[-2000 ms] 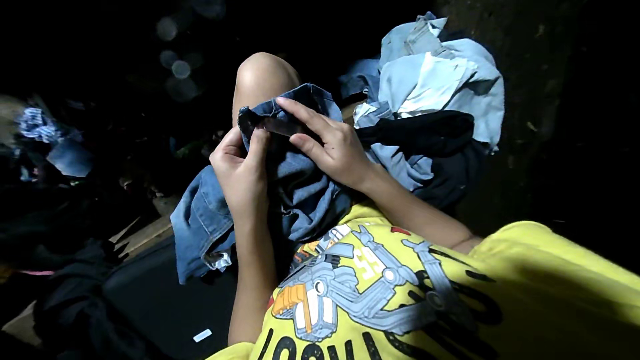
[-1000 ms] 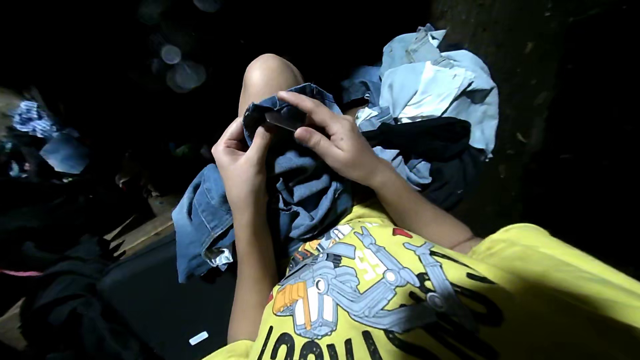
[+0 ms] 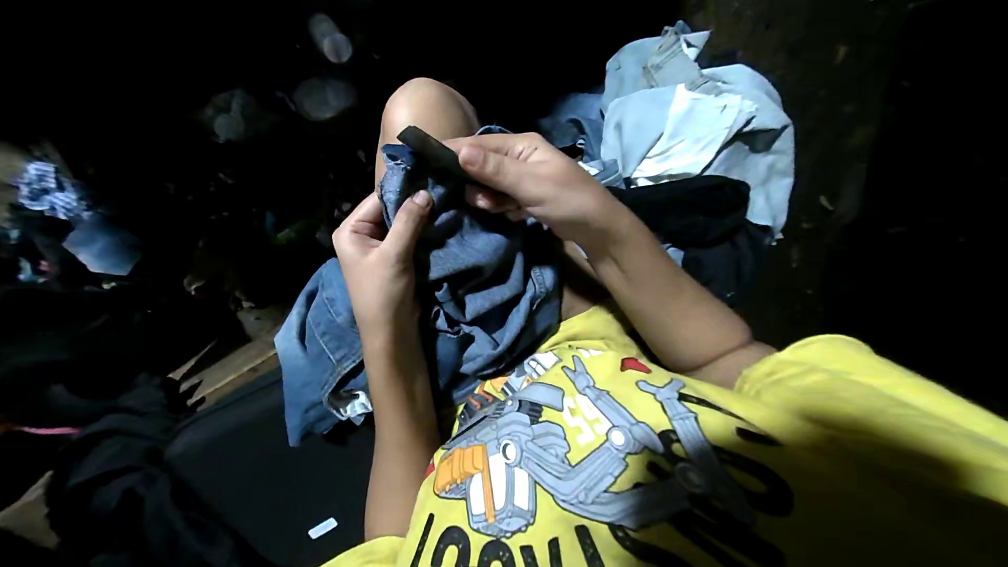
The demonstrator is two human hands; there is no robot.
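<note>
A blue denim garment (image 3: pixel 492 276) lies bunched over my lap, with a lighter part of denim (image 3: pixel 319 346) hanging at the left. My left hand (image 3: pixel 382 244) pinches a folded edge of it, the thumb on top. In my right hand (image 3: pixel 531 177) is a short, flat dark strip (image 3: pixel 429 150), held between thumb and fingers just above that edge. I cannot tell whether it is a blade or another tool. My right fingertips are partly hidden behind the cloth and thumb.
Light blue denim pieces (image 3: pixel 705 134) and a black cloth (image 3: pixel 689 209) are piled to the right. A black surface (image 3: pixel 260 465) at lower left bears a small white piece (image 3: pixel 323 528). Dark fabric (image 3: pixel 126 472) and a wooden board (image 3: pixel 244 366) lie left.
My right hand has lifted away from my left, and the dark strip now shows above the denim edge. My left hand still pinches the denim.
</note>
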